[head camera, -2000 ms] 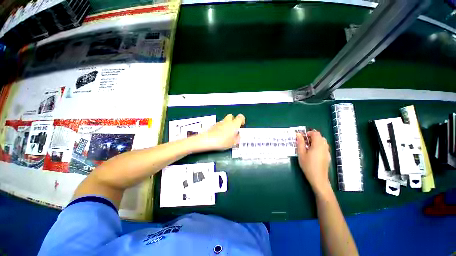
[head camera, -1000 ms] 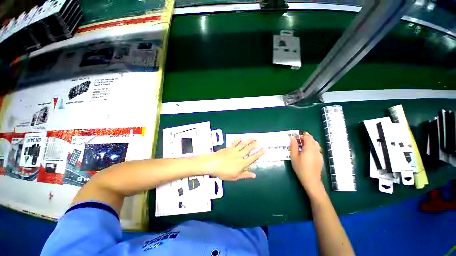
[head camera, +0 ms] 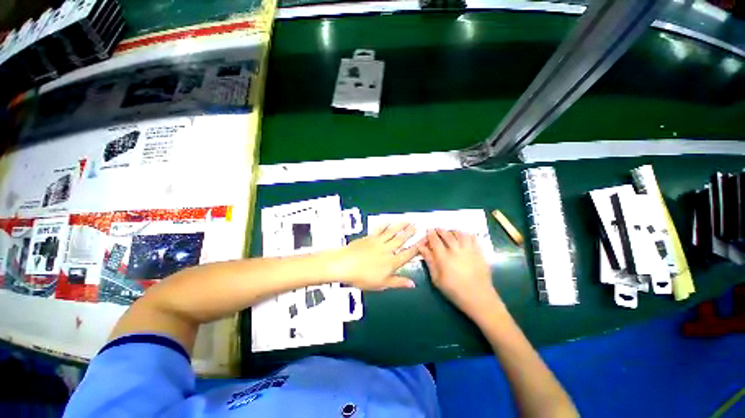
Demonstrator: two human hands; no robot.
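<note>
A white label sheet [head camera: 470,219] lies flat on the dark green bench in front of me. My left hand [head camera: 382,260] lies flat over its left part, fingers spread. My right hand [head camera: 456,265] is on the sheet's middle, fingertips down and touching or nearly touching my left fingers; whether it pinches anything is hidden. Two hang-tab boxes lie at the left: an upper one [head camera: 282,220] and a lower one [head camera: 274,326], partly under my left forearm. A small tan stick [head camera: 507,227] lies right of the sheet.
A gridded label strip [head camera: 552,245] lies to the right, then hang-tab boxes [head camera: 625,220] beside a yellow-edged strip [head camera: 674,253]. Another box [head camera: 358,83] is on the green conveyor. A slanted metal post [head camera: 564,77] stands behind. The printed sheet [head camera: 122,180] is at left.
My right hand has moved left from the sheet's right end to its middle. The tan stick now shows on the bench. The box on the conveyor has moved left.
</note>
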